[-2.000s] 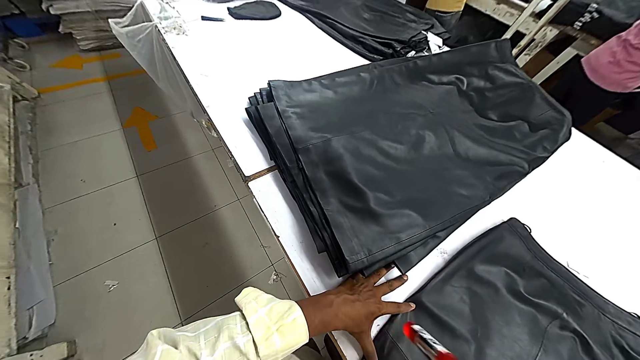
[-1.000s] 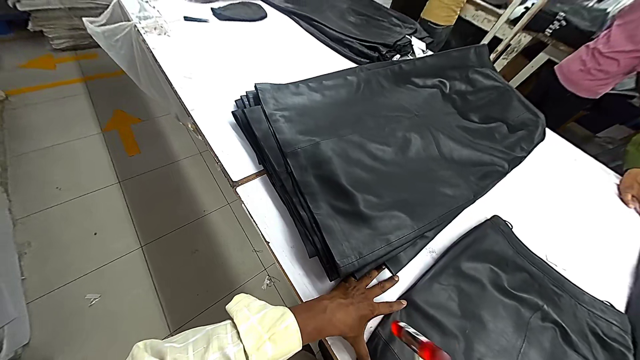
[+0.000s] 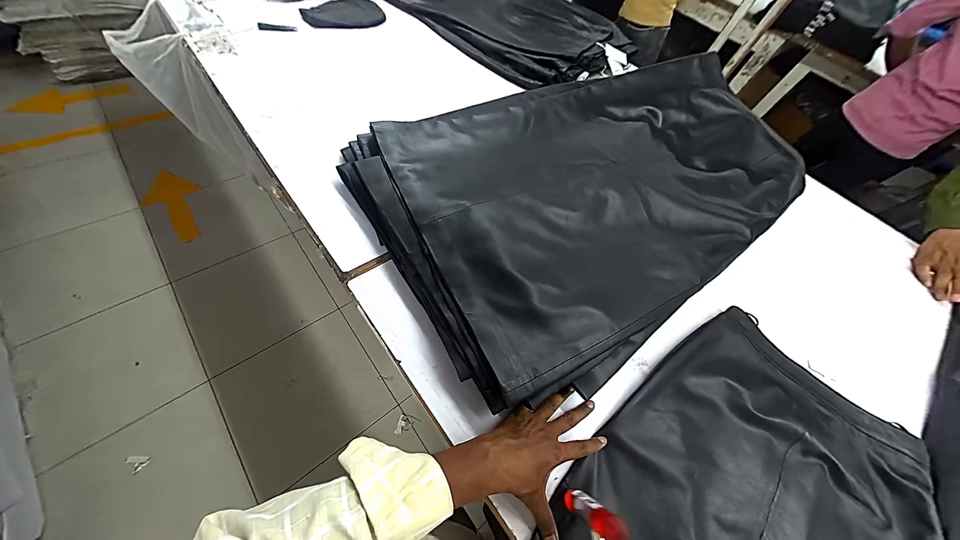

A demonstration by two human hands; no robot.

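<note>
My left hand (image 3: 529,450) lies with its fingers spread on the white table, between a stack of black leather-like skirts and a single one. Its fingertips reach the lower corner of the stack (image 3: 585,225). The single black garment (image 3: 720,442), with a waistband and small loops, lies flat at the lower right. Over its lower left edge is a red tool or handle (image 3: 596,516), blurred and cut off by the frame's bottom; what it is cannot be told. No part of my right hand shows.
More black garments (image 3: 510,34) and a small dark piece (image 3: 343,13) lie farther up the white table (image 3: 277,97). A co-worker's hand (image 3: 937,264) rests at the right edge. A person in pink (image 3: 907,97) stands beyond. Tiled floor with orange arrows is at left.
A co-worker's hand at the right edge, absent from the oldest frame, now shows. My left hand stays in place between the stack and the single garment. The view has shifted slightly.
</note>
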